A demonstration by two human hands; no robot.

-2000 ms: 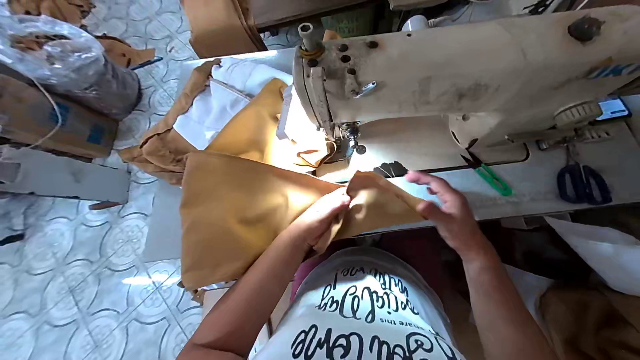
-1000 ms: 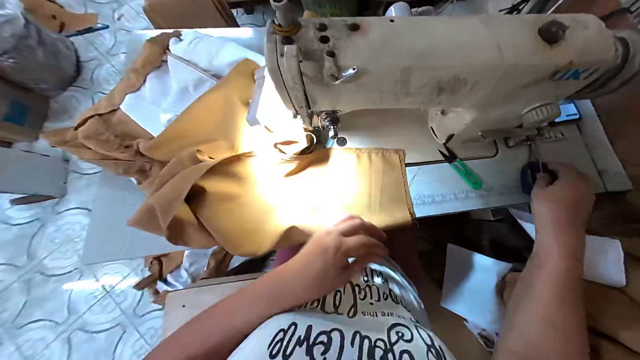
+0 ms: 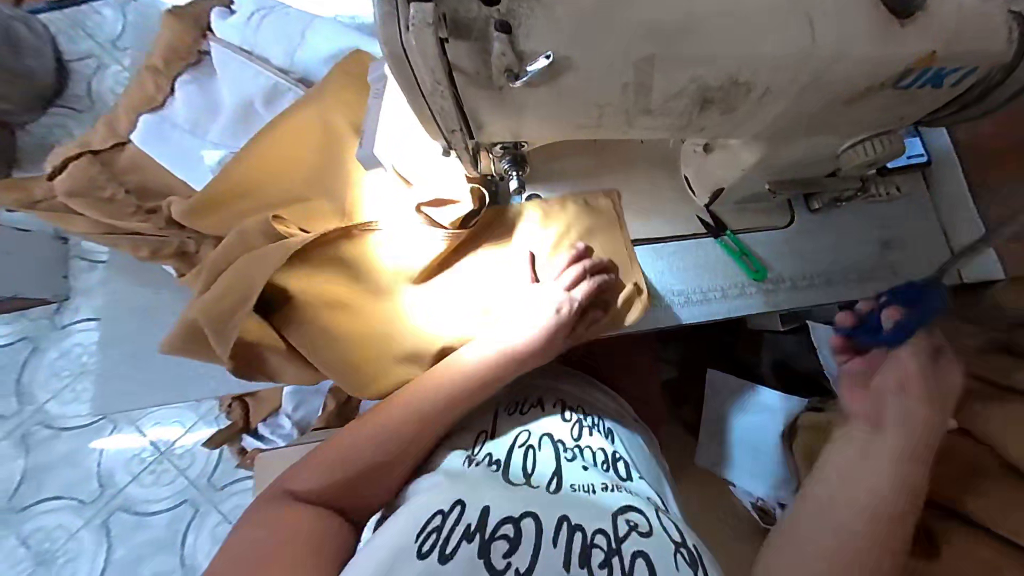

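Note:
Tan fabric (image 3: 320, 320) lies bunched over the bed of an industrial sewing machine (image 3: 640, 88), with a flat hemmed end to the right of the needle area. My left hand (image 3: 576, 292) rests on that flat end, fingers curled against the cloth; whether it pinches the cloth I cannot tell. Strong lamp light washes out the fabric beside it. Off the table's front edge at the right, my right hand (image 3: 888, 352) holds dark blue-handled scissors (image 3: 904, 312) by the handles. The hand and the scissors are blurred, the blades pointing up and right.
Green thread snips (image 3: 740, 252) lie on the table right of the needle. A phone (image 3: 912, 152) is at the far right behind the handwheel parts. White fabric (image 3: 256, 88) and gathered brown cloth are at the left. White sheets (image 3: 748, 432) and more brown cloth hang or lie below the table's right side.
My right hand has lifted the scissors from the table and brought them toward its front edge. My left hand has moved right and up onto the fabric's flat end. The view is closer in.

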